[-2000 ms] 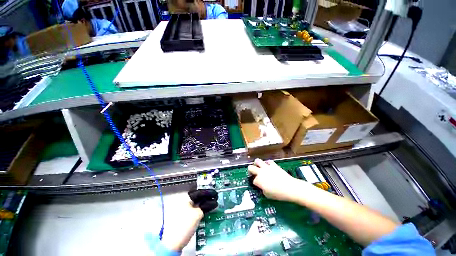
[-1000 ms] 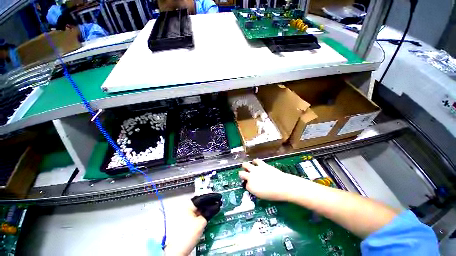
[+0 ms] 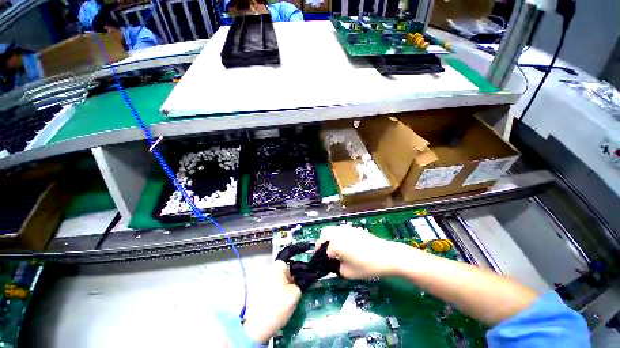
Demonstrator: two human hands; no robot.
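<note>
A large green circuit board [image 3: 319, 319] lies on the conveyor in front of me, with white printed areas and small parts on it. My left hand [image 3: 277, 292] is over the board's left edge and holds a cluster of black components [image 3: 304, 272]. My right hand [image 3: 357, 253] is against the right side of the cluster, its fingertips on the black components. Both hands meet above the upper left part of the board. The exact number and shape of the black components is blurred.
Under the shelf stand a bin of white parts [image 3: 234, 193], a bin of small dark parts [image 3: 283, 203], a carton of white pieces [image 3: 367, 197] and an open brown carton [image 3: 435, 191]. A blue coiled cord [image 3: 170, 174] hangs at left. Another board [image 3: 353, 45] sits above.
My right hand has moved left and toward me, from the board's upper area to the black components in my left hand. The view has shifted slightly.
</note>
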